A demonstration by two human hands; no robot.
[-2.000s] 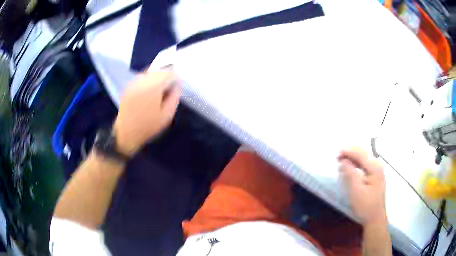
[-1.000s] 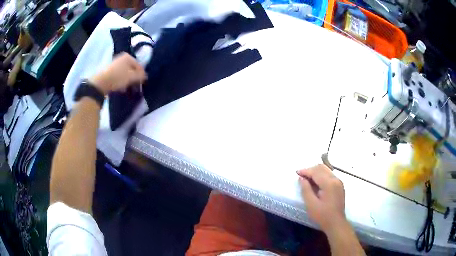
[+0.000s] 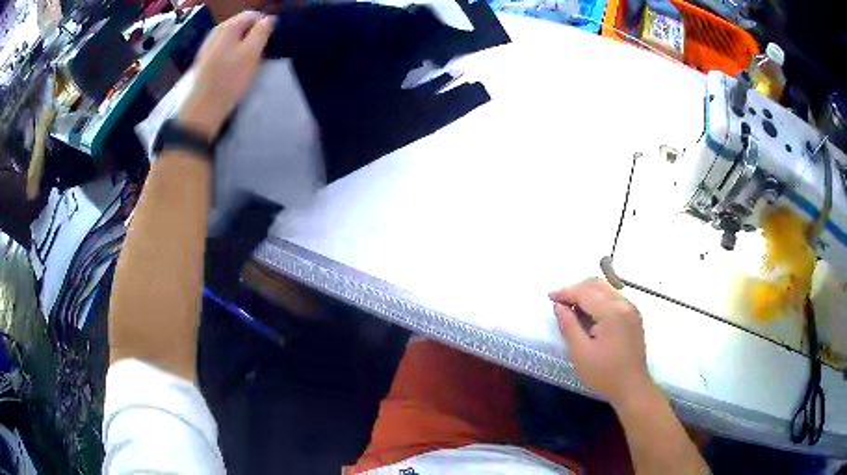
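A garment panel, dark navy (image 3: pixel 362 88) and white (image 3: pixel 269 130), lies on the far left of the table, partly over its front edge. Its white part is blurred. My left hand (image 3: pixel 228 70), with a dark wristband, is at the panel's upper left and its fingers are closed on the fabric edge. My right hand (image 3: pixel 604 334) rests on the table near the front edge, left of the machine, fingers curled. A small dark spot shows between its fingers; whether it is an object cannot be told.
The white sewing machine (image 3: pixel 771 139) stands right, with a yellow fluffy bundle (image 3: pixel 780 264) beside it. Black scissors (image 3: pixel 810 408) lie near the right front edge. A marked tape strip (image 3: pixel 418 311) runs along the table front. An orange tray (image 3: pixel 715 42) and a bottle (image 3: pixel 769 70) are at the back.
The big white spread seen first is gone from the table's middle. My left hand has moved up and away, and the white fabric beneath it has shifted. My right hand has barely moved lately.
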